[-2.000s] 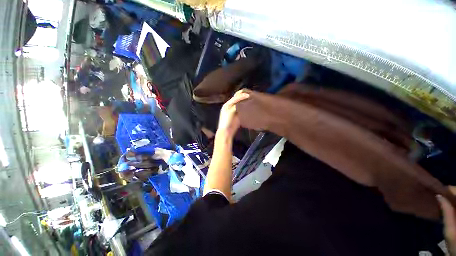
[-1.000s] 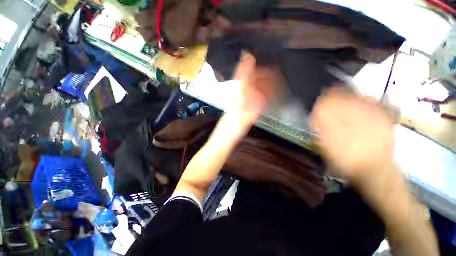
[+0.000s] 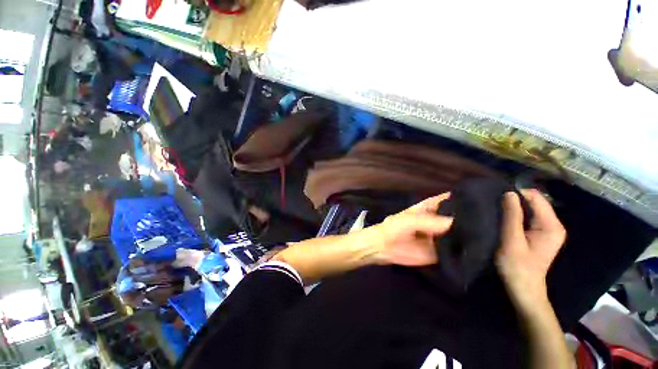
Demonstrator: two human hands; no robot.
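Observation:
My left hand (image 3: 415,234) and my right hand (image 3: 530,234) hold a black garment piece (image 3: 469,223) between them above the lap, beside the table edge. The fingers of both hands grip its sides, and the cloth is bunched with a fold between them. A stack of brown pieces (image 3: 382,171) lies just beyond the hands, below the table edge, with layered folded edges. Where the black piece ends against the black shirt and dark cloth on the lap is hard to tell.
The white table (image 3: 433,50) with a ruler-like edge runs across the top. Brown-black pieces (image 3: 278,144) with a thin red line hang left of the stack. A blue plastic crate (image 3: 153,225) is at left. A red plastic basket (image 3: 624,357) shows at lower right.
The long brown piece held earlier has left my hands. Both hands have come back from over the table to the lap and now hold a black piece. The dark heap has moved out of view.

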